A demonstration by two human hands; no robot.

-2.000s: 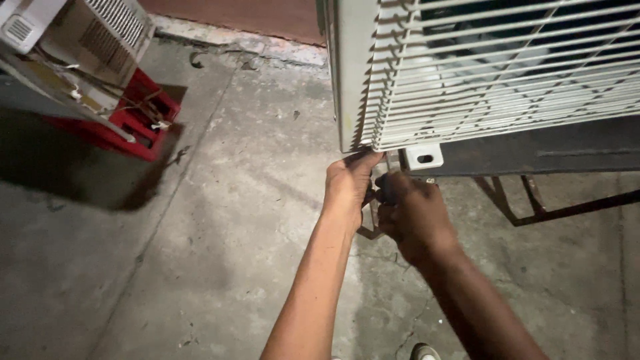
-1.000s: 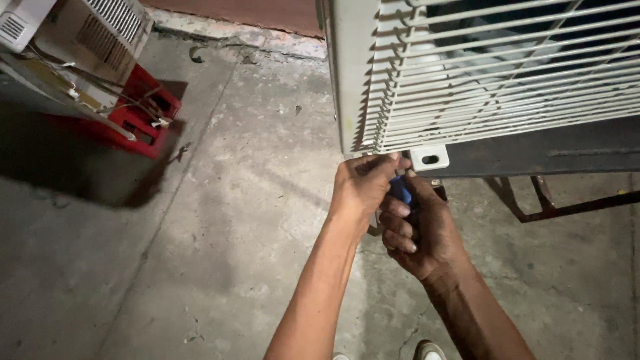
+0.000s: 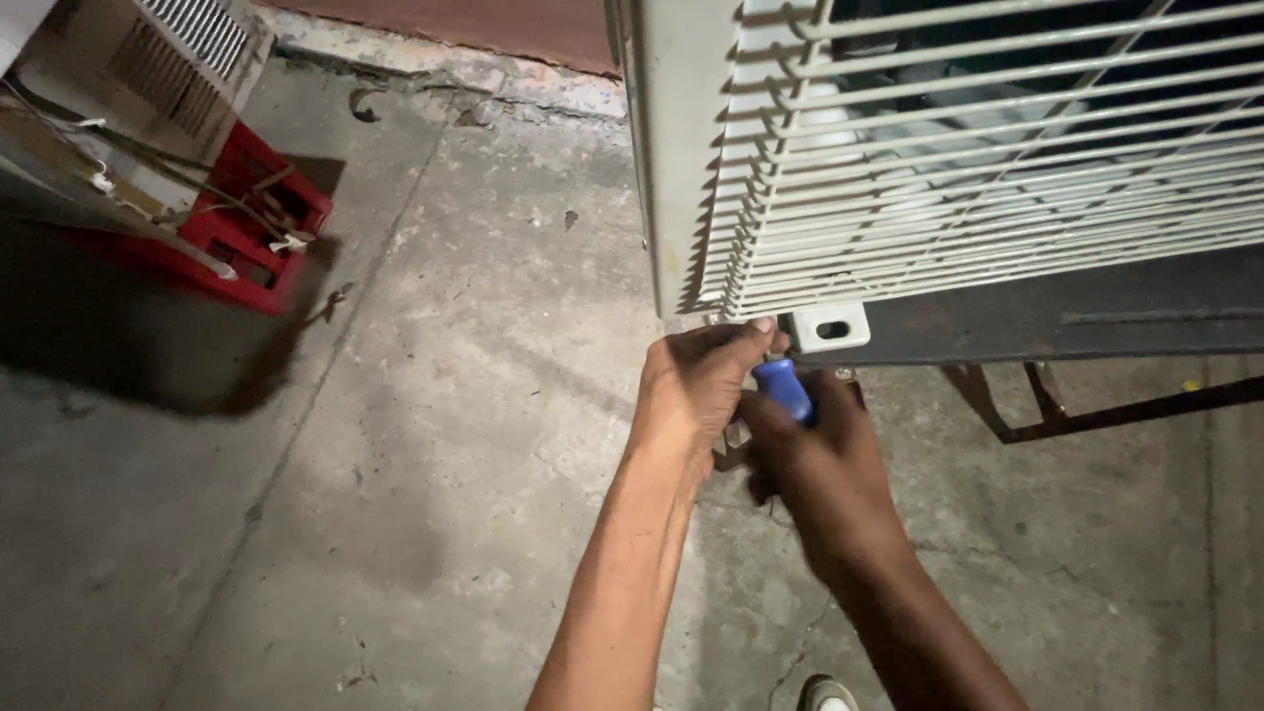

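A white air conditioner outdoor unit (image 3: 681,168) with a wire fan grille (image 3: 918,178) fills the upper right. At its lower front edge juts a slotted mounting foot (image 3: 831,329). My left hand (image 3: 696,380) is just left of this foot, fingertips pinched at the unit's bottom edge; what lies between them is hidden. Below and right of it, my right hand (image 3: 825,444), blurred, is around the blue handle of a screwdriver (image 3: 782,388), whose shaft points up toward my left fingertips. The screwdriver's tip cannot be seen.
The unit rests on a dark platform (image 3: 987,308) with a rusty metal frame (image 3: 1116,425) below. At the upper left, a second appliance with vents (image 3: 183,74) and loose wires stands by a red plastic crate (image 3: 252,232). A shoe (image 3: 828,694) shows on the concrete floor (image 3: 444,444).
The blue screwdriver handle, hardly visible two seconds ago, now shows plainly in my right hand. That hand's pose has changed around it, while my left hand stays by the mounting foot.
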